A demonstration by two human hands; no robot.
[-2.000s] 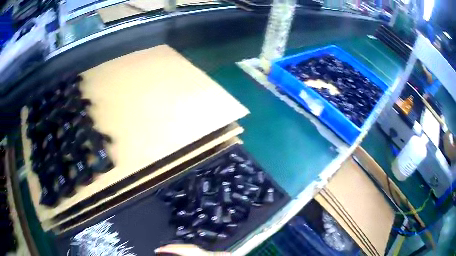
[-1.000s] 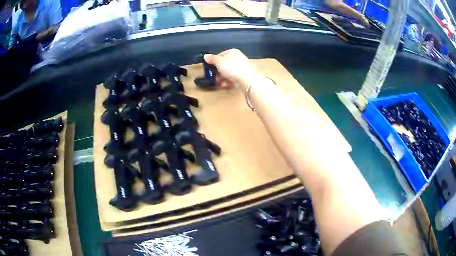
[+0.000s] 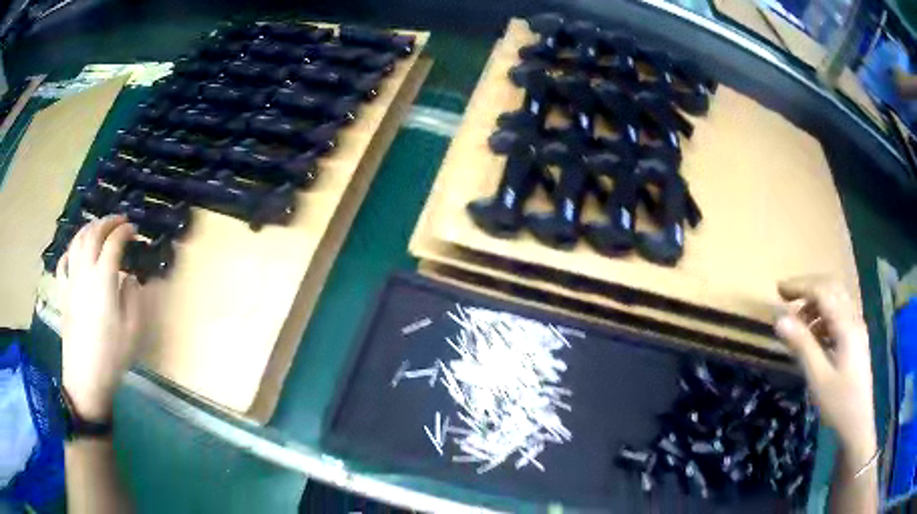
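My left hand is at the near left end of the rows of black bodies on the left cardboard. Its fingers touch or cover a black body; whether it grips it cannot be told. My right hand is above the right edge of the right cardboard stack, fingers curled apart, slightly blurred, with nothing visible in it. More black bodies stand in rows on that stack. The black tray holds a pile of silver-white pins and a heap of small black parts.
The green bench shows between the two cardboard stacks. Another cardboard sheet lies at the far left. Blue plastic shows at the lower left and a blue bin edge at the right. A person's arm is at the top right.
The view has swung left. My right hand has let go of the black body at the back of the right stack and moved to its near right side. My left hand has come into view.
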